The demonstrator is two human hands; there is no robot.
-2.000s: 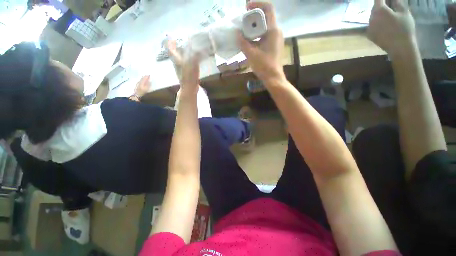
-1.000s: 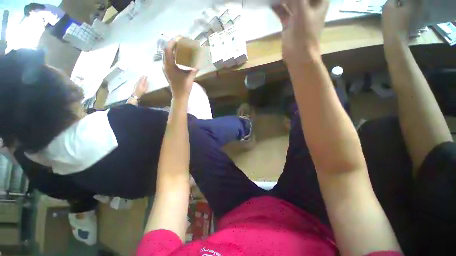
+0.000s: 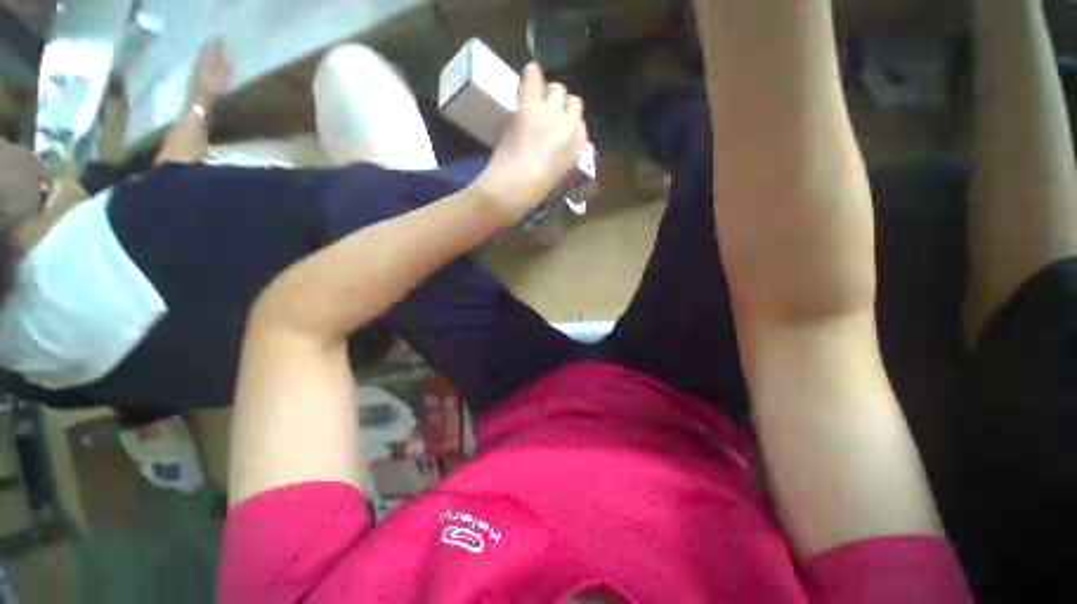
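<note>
My left hand [image 3: 537,144] is closed around a small white folding carton [image 3: 481,94] and holds it in the air above my lap. The carton is tilted, with one end up and to the left of the hand. Its other end, with a small flap, shows below the fingers at the right. My right forearm reaches up past the top edge of the picture, so my right hand is cut off.
A white-topped table [image 3: 284,45] is at the upper left, with another person's hand [image 3: 210,73] at it. That person sits close on my left. Another person's arm [image 3: 1025,153] is at the right edge. Printed boxes [image 3: 408,431] lie low at the left.
The view has tilted down towards my lap. My left hand has moved from the table edge to above my lap with the carton. My right hand has gone out of the picture at the top.
</note>
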